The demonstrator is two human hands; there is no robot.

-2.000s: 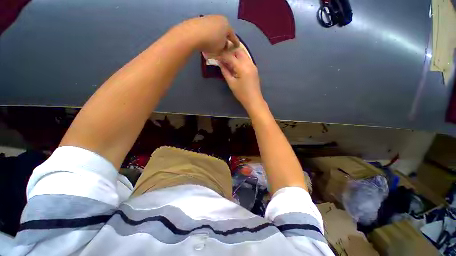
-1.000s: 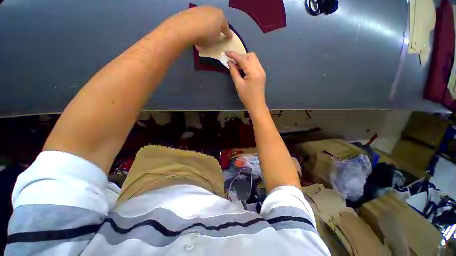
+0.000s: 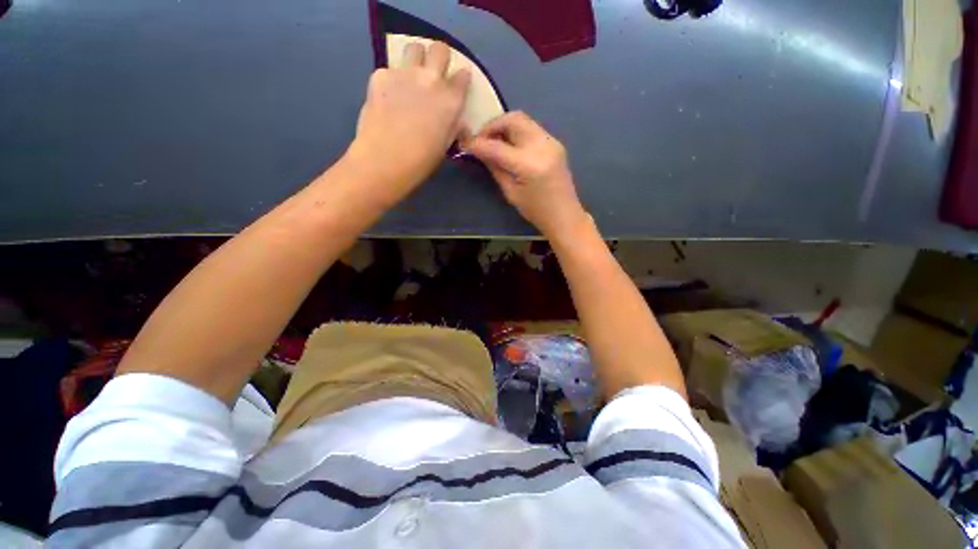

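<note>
A cream card pattern [image 3: 486, 105] lies on a fan-shaped black piece [image 3: 420, 24], with a maroon piece [image 3: 378, 24] showing under its left edge. My left hand [image 3: 413, 113] rests on the card, its fingertips pressing it down and its palm covering the lower left part. My right hand [image 3: 525, 161] is at the card's lower right corner, thumb and fingertips pinched together and close to my left hand. Whatever is between these fingertips is too small or hidden to tell.
On the grey table [image 3: 686, 150], another maroon piece [image 3: 552, 24] lies beyond my hands. Black shears handles [image 3: 678, 8] are cut off at the top edge. Tan card patterns [image 3: 929, 54] and maroon fabric [image 3: 963, 177] lie far right. Cardboard boxes [image 3: 858, 483] and plastic are below the table.
My left hand has turned and moved from the card's top to its lower left part. The card and fabric sit further left in view. My right hand has moved to the card's lower corner.
</note>
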